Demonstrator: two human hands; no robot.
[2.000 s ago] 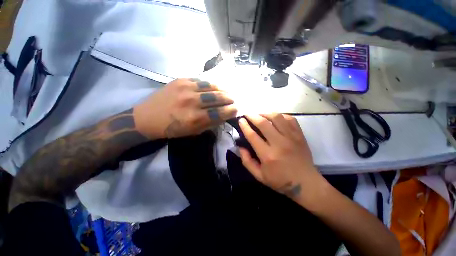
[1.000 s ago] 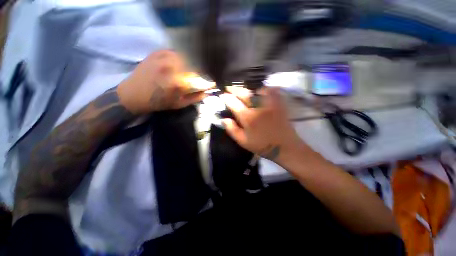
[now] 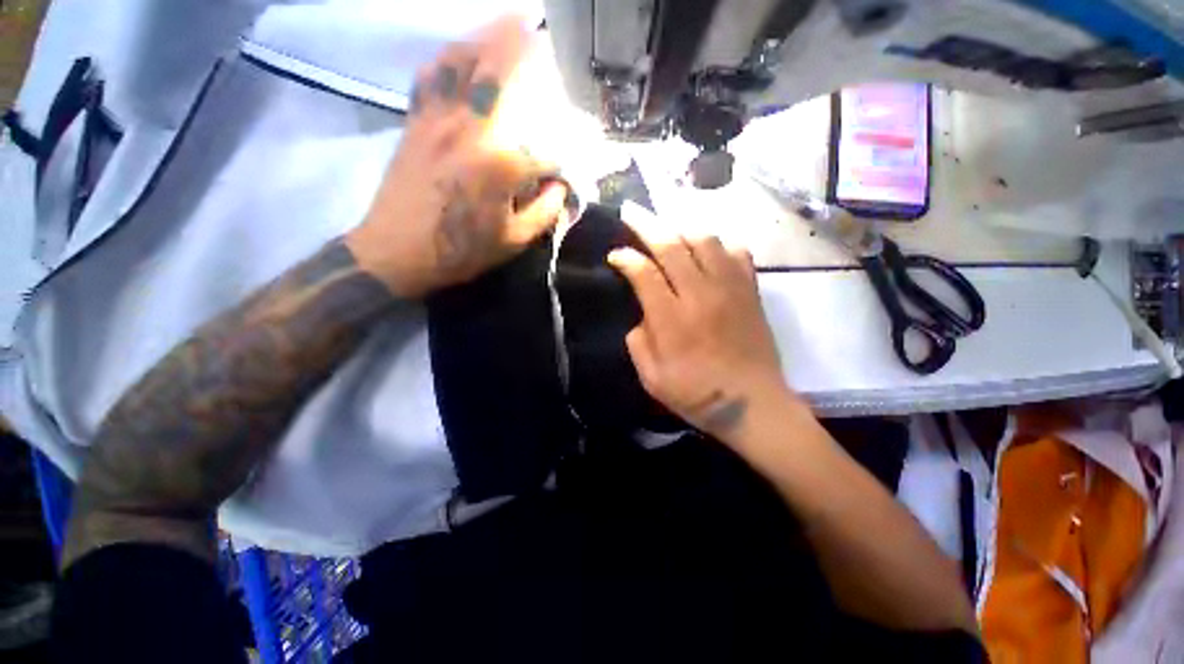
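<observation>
Black fabric pieces lie in front of the needle area, with a thin white edge running between two black parts. My left hand grips the upper left of the black fabric between thumb and bent fingers; its upper fingers are washed out by the lamp. My right hand lies on the black fabric's right part, fingertips pressing it. White panels with dark seam lines spread under and left of my left hand. The presser foot area is just beyond my hands.
The sewing machine head crosses the top. Scissors lie right of my right hand, below a lit smartphone. Orange cloth hangs lower right. A blue plastic basket is lower left. Dark strips lie on white cloth at far left.
My hands, close together at first, are now further apart on the black fabric. My left hand has moved up, and more black fabric shows. The phone screen has changed from blue to pinkish white.
</observation>
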